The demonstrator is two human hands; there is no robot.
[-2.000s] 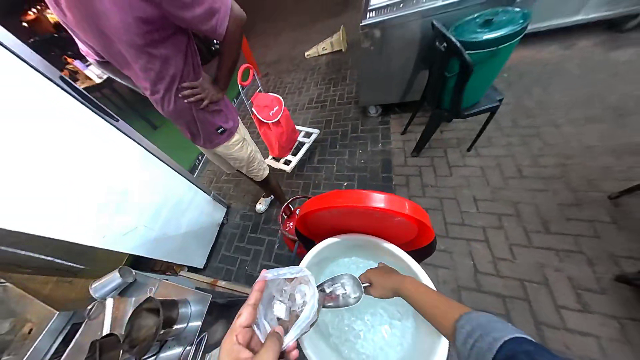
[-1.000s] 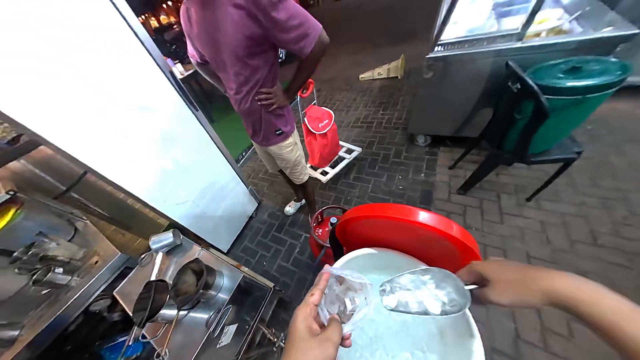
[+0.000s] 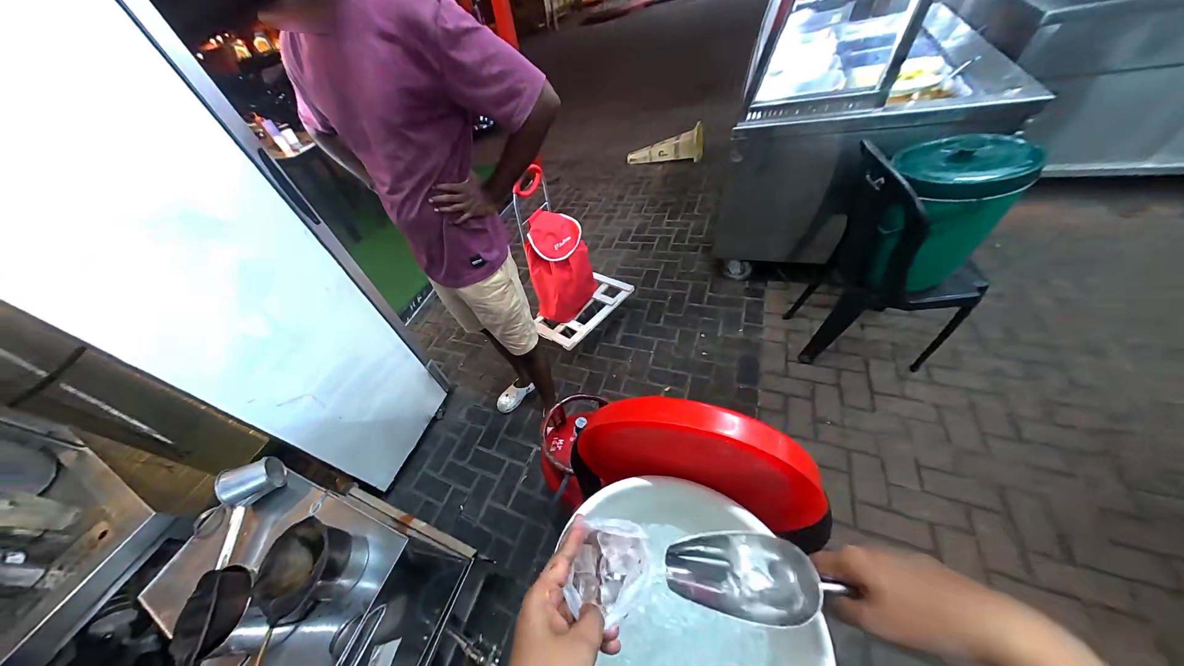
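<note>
My left hand (image 3: 566,606) holds a clear plastic bag (image 3: 608,566) with ice in it, above the left part of a white round tub (image 3: 661,490). In my right hand (image 3: 893,592), at the tub's right rim, is the handle of a metal ice scoop (image 3: 745,578). The scoop lies level over the tub, its mouth facing the bag with a gap between them. Some ice shows in the scoop. Loose ice (image 3: 684,638) fills the tub below. A red round lid (image 3: 712,453) leans upright behind the tub's far rim.
A red gas cylinder (image 3: 560,439) stands behind the tub. Beyond it are a standing person (image 3: 416,139) and a red trolley bag (image 3: 560,268). A steel counter with ladles (image 3: 287,569) lies left. A green lidded bin (image 3: 962,213) rests on a black chair (image 3: 897,250).
One second ago the scoop held a heap of ice; now it holds less. Two seconds ago the scoop touched the bag. The view has swung left.
</note>
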